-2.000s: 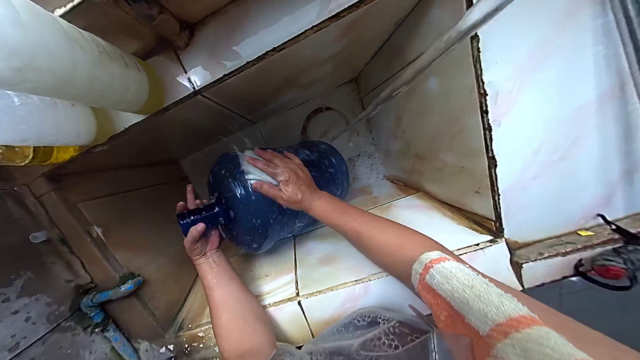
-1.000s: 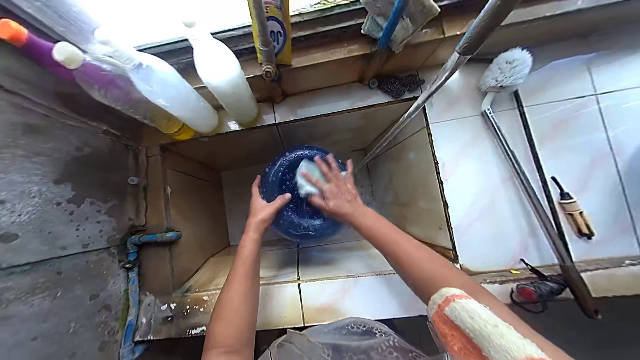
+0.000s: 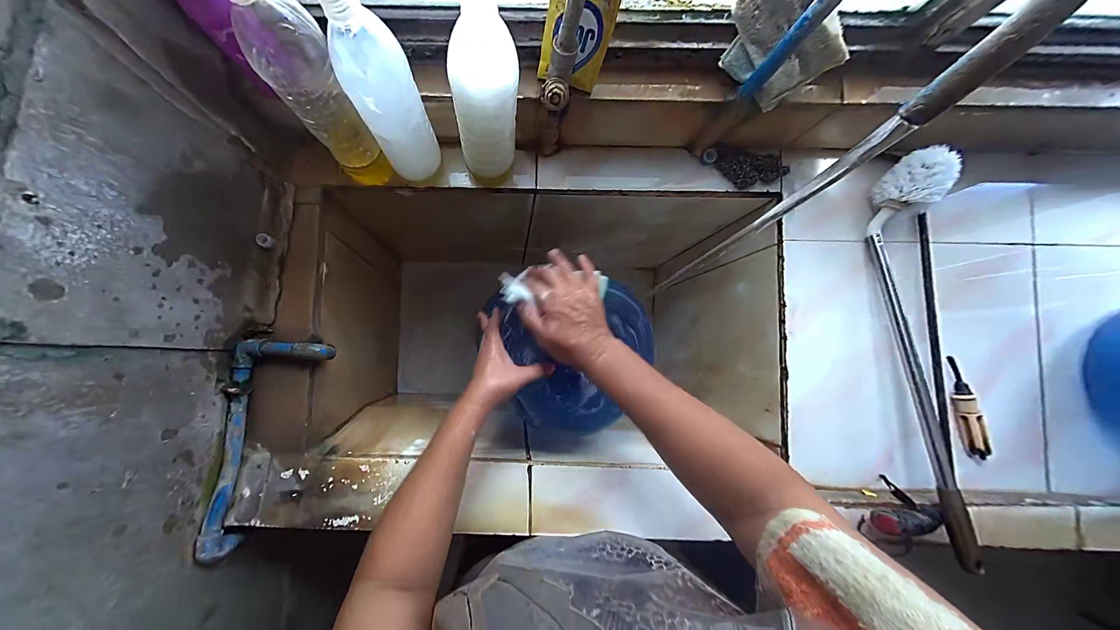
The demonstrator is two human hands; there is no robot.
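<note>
A large blue plastic water jug [image 3: 573,398] stands in a tiled basin, seen from above, with wet, soapy patches on it. My right hand [image 3: 567,311] presses a whitish cloth or sponge [image 3: 518,289] onto the jug's top; the hand is slightly blurred and covers most of the pad. Against the jug's left side rests my left hand [image 3: 506,363], thumb and fingers spread around its edge. The underside of the jug is hidden.
Bottles of white liquid [image 3: 483,96] line the basin's back ledge. A long metal pole [image 3: 787,201] slants into the basin's right side. A white round brush [image 3: 919,175] lies on the right counter. A blue pipe [image 3: 234,446] runs at left.
The jug lay on its side two seconds ago, with my left hand at its neck; now it is upright. My right hand has shifted over its top with the pad. The view has turned.
</note>
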